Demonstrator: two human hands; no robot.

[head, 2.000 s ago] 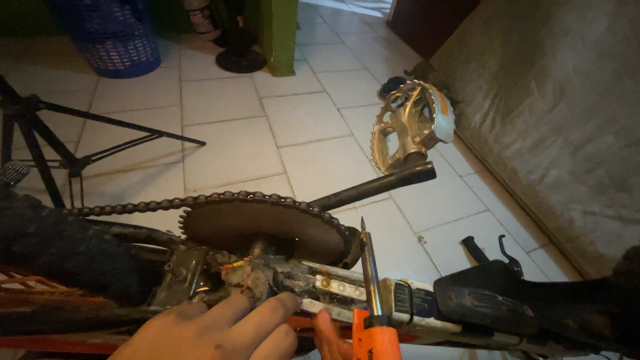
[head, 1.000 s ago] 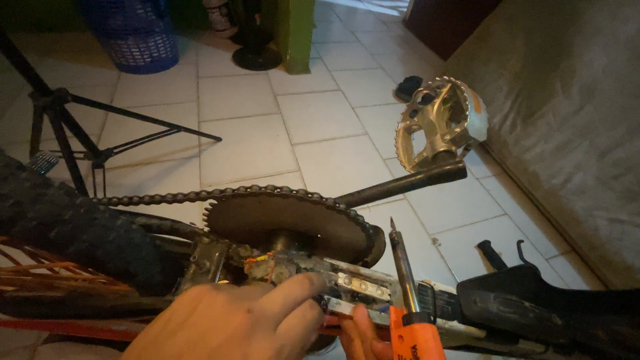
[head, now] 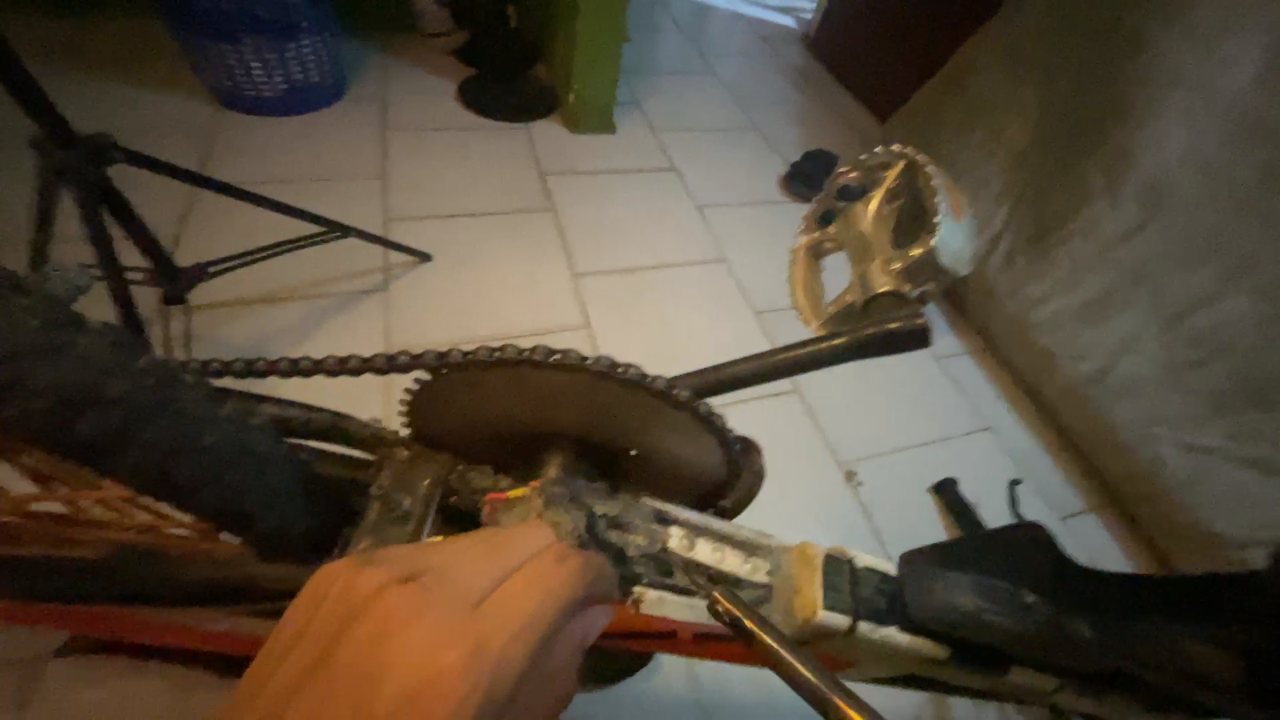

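Note:
My left hand [head: 440, 620] reaches in from the lower left, fingers bent together at the dirty bike frame [head: 720, 555]; what lies under the fingertips is hidden. Thin red and yellow wires [head: 510, 493] show just above the knuckles. From the bottom edge the metal barrel of a soldering iron [head: 790, 660] slants up, its tip beside the white frame part, right of my left hand. Its handle and my right hand are out of view. Behind stand the chainring [head: 570, 430] with its chain [head: 300, 365] and the crank arm [head: 800, 355].
The pedal [head: 870, 240] rises at the crank's end. On the left are the tire [head: 130, 420] and a black tripod stand [head: 110, 200] on the tiled floor. A blue perforated basket [head: 280, 60] stands farther back. A grey-brown covered surface [head: 1130, 250] borders the right side.
The soldering iron has tipped from pointing up, beside the frame, to pointing up-left, its tip now lower at the frame. Its orange handle and the fingers by it have left the view.

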